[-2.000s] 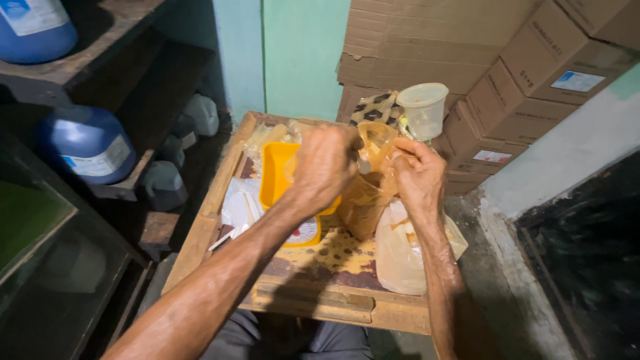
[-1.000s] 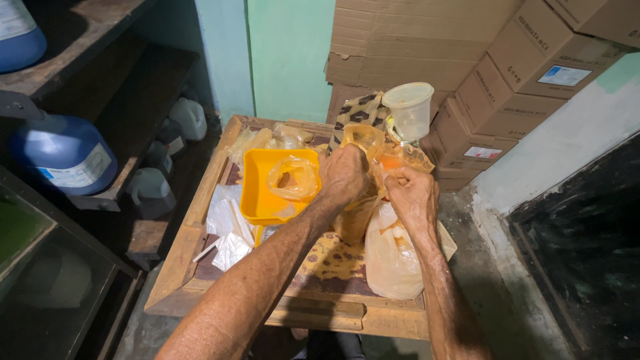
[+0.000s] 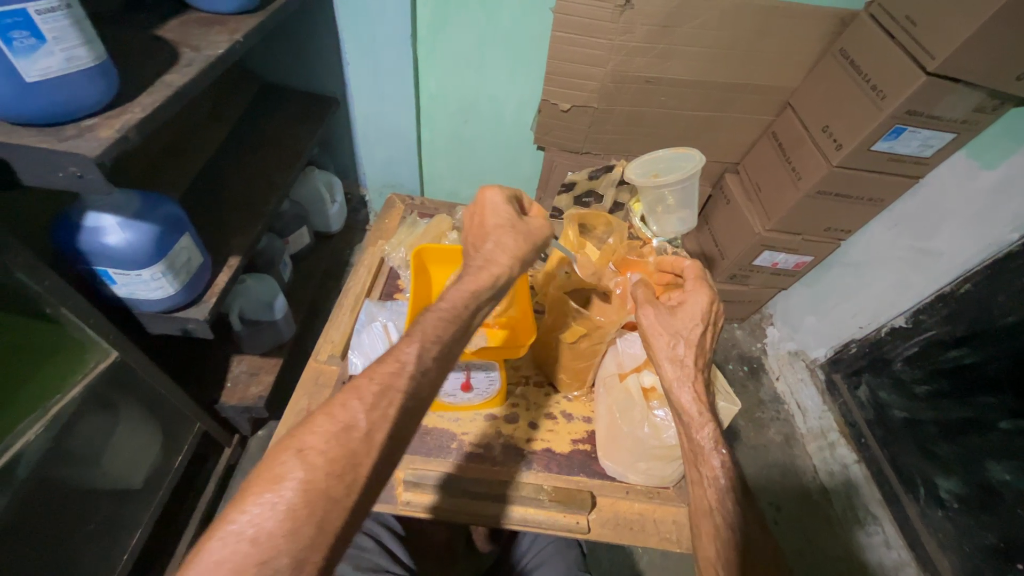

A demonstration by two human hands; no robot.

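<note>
My left hand [image 3: 508, 232] is closed on the handle of a metal spoon [image 3: 565, 251], whose tip points down to the right over an open plastic bag of orange-brown powder [image 3: 572, 344]. My right hand [image 3: 676, 308] pinches the edge of a clear plastic bag [image 3: 628, 268] with orange contents, beside the powder bag. Left of the bags is a yellow kitchen scale [image 3: 472, 388] with a round dial and a yellow tray [image 3: 512, 332], partly hidden by my left forearm. A bag of pale powder [image 3: 640, 424] rests under my right wrist.
The wooden table [image 3: 496, 496] also holds white plastic bags [image 3: 374, 332], a patterned bag [image 3: 592, 192] and a clear plastic tub [image 3: 668, 192]. Blue jugs [image 3: 132, 248] stand on shelves at left. Cardboard boxes [image 3: 828, 176] are stacked behind and right.
My left hand has risen away from the powder bag, and the spoon now shows. My right hand stays at the bags.
</note>
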